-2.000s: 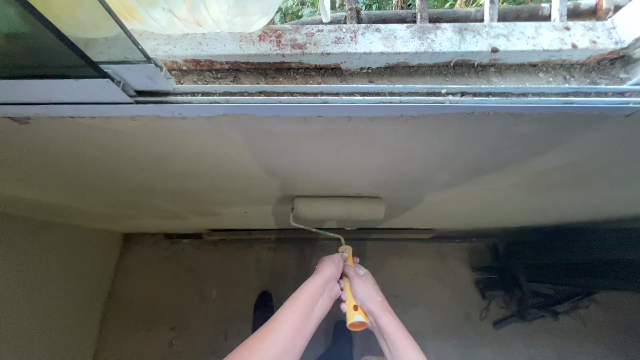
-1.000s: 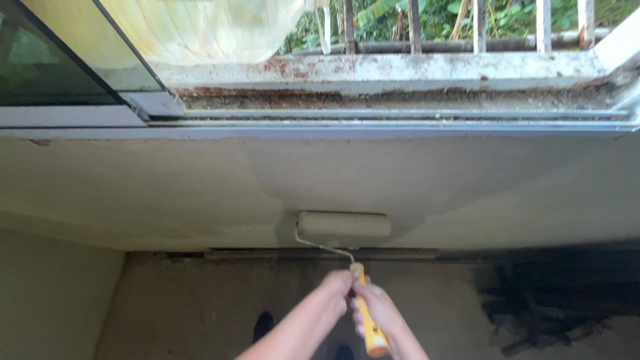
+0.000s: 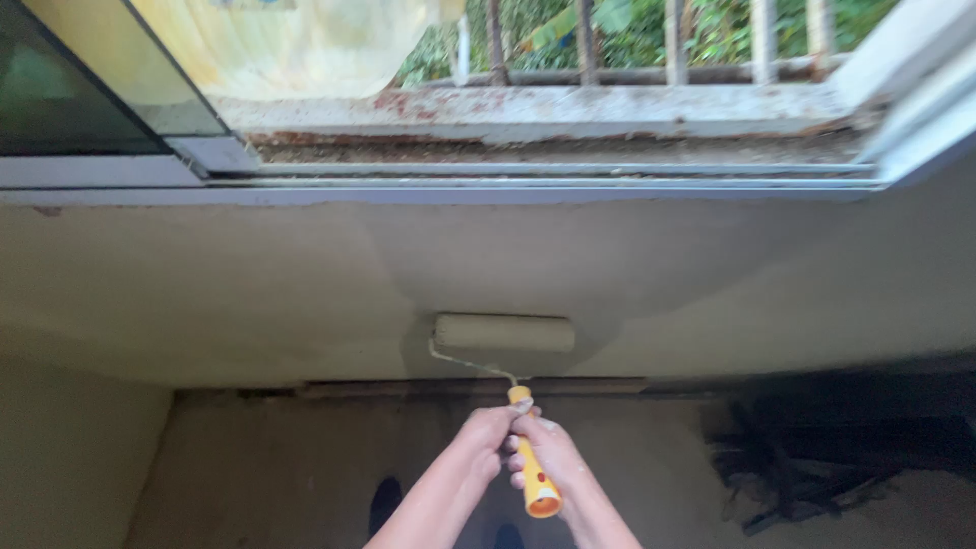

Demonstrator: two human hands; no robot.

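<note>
A paint roller with a pale, paint-coated sleeve lies level against the lower part of the wall, below the window. Its thin bent wire frame runs down to a yellow-orange plastic handle. My left hand grips the upper part of that handle from the left, and my right hand wraps it from the right, the two hands touching. Whitish paint marks show on the fingers. The handle's hollow end points down toward me.
Above the wall run a sliding window track and a weathered white sill with bars. Dark pieces piled on the floor lie at the right. A skirting strip edges the wall's foot. My dark shoes show below.
Both hands stay on the roller handle, and the roller stays low on the wall. The view has tilted up somewhat, showing more of the window bars and plants.
</note>
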